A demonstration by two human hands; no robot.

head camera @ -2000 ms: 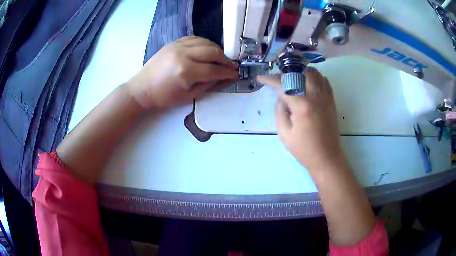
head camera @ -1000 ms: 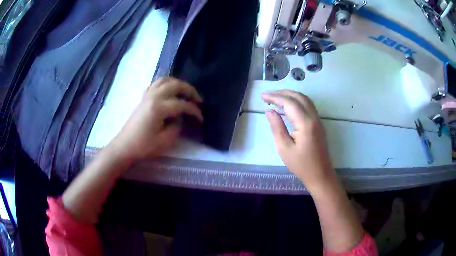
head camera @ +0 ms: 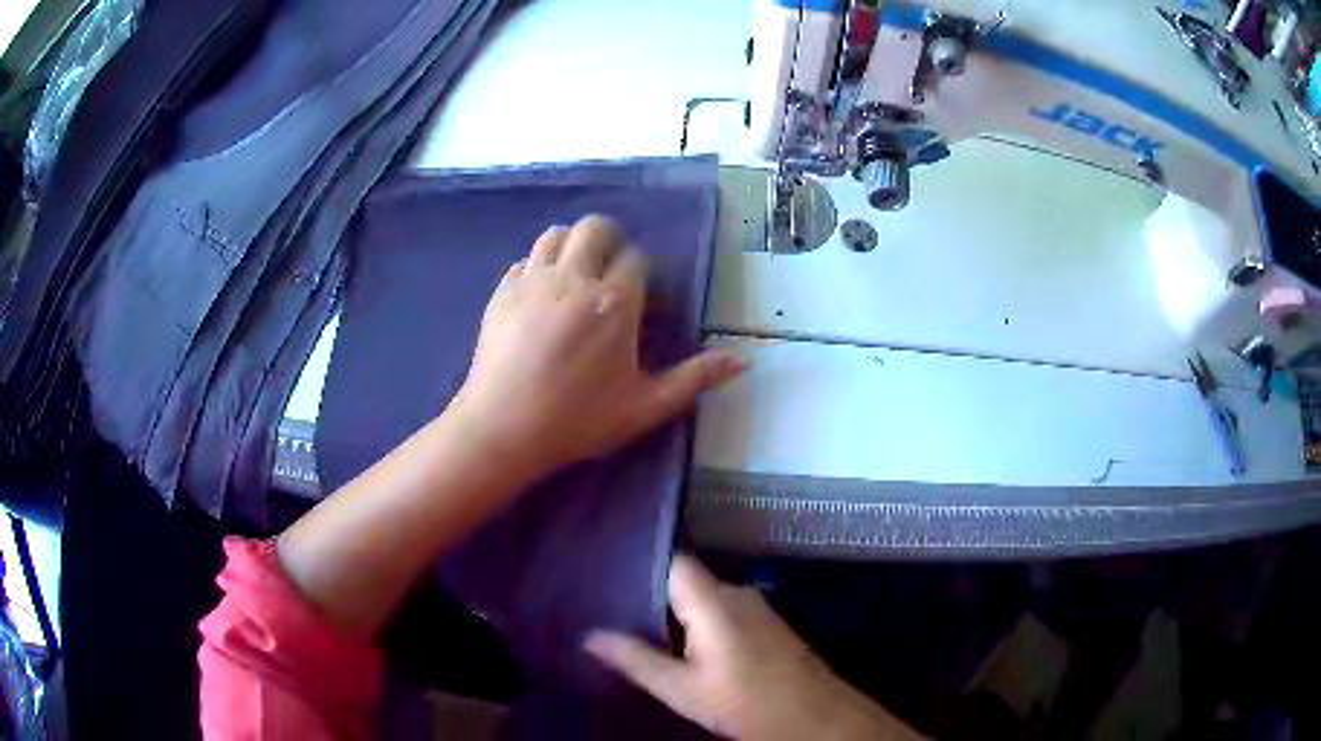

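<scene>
A dark purple-navy garment panel (head camera: 420,290) lies on the white table left of the needle area, its lower part hanging over the table's front edge. A paler border runs along its top and right edges. My left hand (head camera: 558,340) lies on the panel, fingers slightly bent, thumb reaching past the right edge. My right hand (head camera: 724,644) is at the panel's lower right edge, below the table edge, thumb and fingers around the cloth's edge. The presser foot (head camera: 787,188) is above the needle plate (head camera: 808,217), with no cloth under it.
The white sewing machine head (head camera: 1072,123) with JACK lettering stands at upper right. Stacked cut pieces (head camera: 189,246) lie at left. Blue-handled snips (head camera: 1221,420) and a thread end (head camera: 1108,471) lie at right. A measuring tape (head camera: 898,521) runs along the front edge.
The panel's dark underside showed before; now its purple face lies up, spread flat. My left hand has moved right onto it. My right hand has moved down and left to its lower edge.
</scene>
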